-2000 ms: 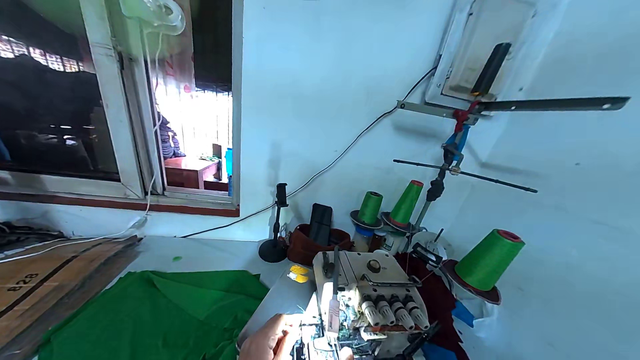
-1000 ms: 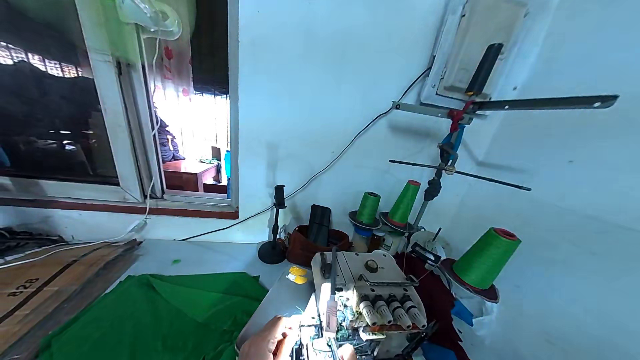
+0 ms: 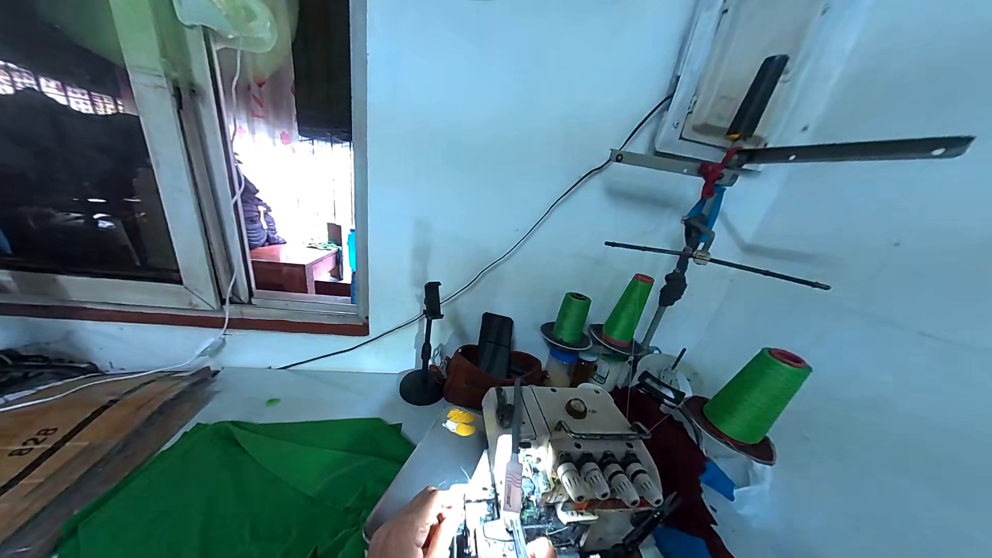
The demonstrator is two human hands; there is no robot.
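Observation:
An overlock sewing machine (image 3: 593,415) stands at the lower middle, with a row of white tension dials on its front and bright light on its needle area. My left hand (image 3: 418,523) is at the left of that area, fingers bent close together; whether it holds anything is lost in the glare. Only fingertips of my right hand (image 3: 541,548) show at the bottom edge, beneath the needle area. Green cloth (image 3: 248,488) lies spread on the table left of the machine. Green thread cones (image 3: 759,395) stand behind and to the right of it.
A thread stand (image 3: 673,287) with metal arms rises behind the machine. A black phone holder (image 3: 421,386) and a brown container (image 3: 463,378) stand at the wall. Cardboard (image 3: 85,434) lies far left. Dark red cloth (image 3: 674,457) hangs at the machine's right. Yellow pieces (image 3: 461,422) lie beside the machine.

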